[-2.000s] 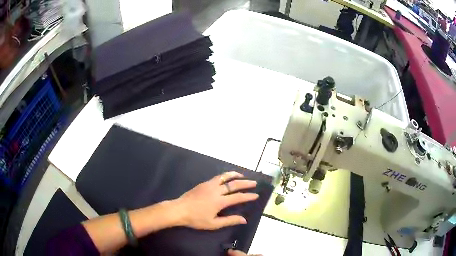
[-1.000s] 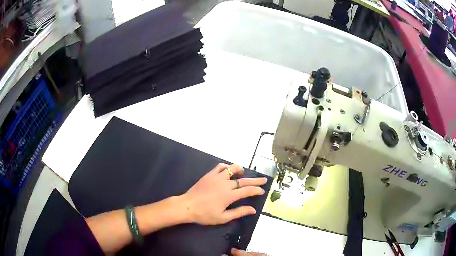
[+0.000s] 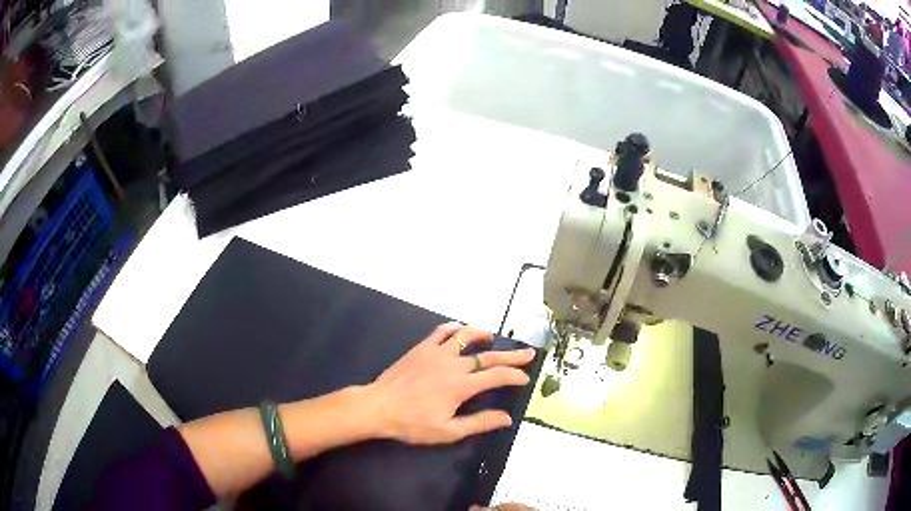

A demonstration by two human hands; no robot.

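A dark fabric panel (image 3: 290,319) lies flat on the white table, its right edge just left of the needle area. My left hand (image 3: 450,389) lies palm down on the panel near that edge, fingers apart. Only a small part of my right hand (image 3: 502,507) shows at the bottom edge, by the panel's lower right corner; its grip is hidden. The presser foot and needle (image 3: 561,354) of the cream sewing machine (image 3: 689,269) are lit by a lamp. The panel is beside the foot, not seen under it.
A thick stack of dark panels (image 3: 290,110) is at the far left. More dark fabric (image 3: 105,439) lies low at left. A black strip (image 3: 707,414) lies right of the needle, with red-and-black snips (image 3: 787,482) beyond. A translucent bin (image 3: 599,100) stands behind.
The camera view has shifted slightly. My left hand stays on the panel in nearly the same place. Less of my right hand shows than two seconds before.
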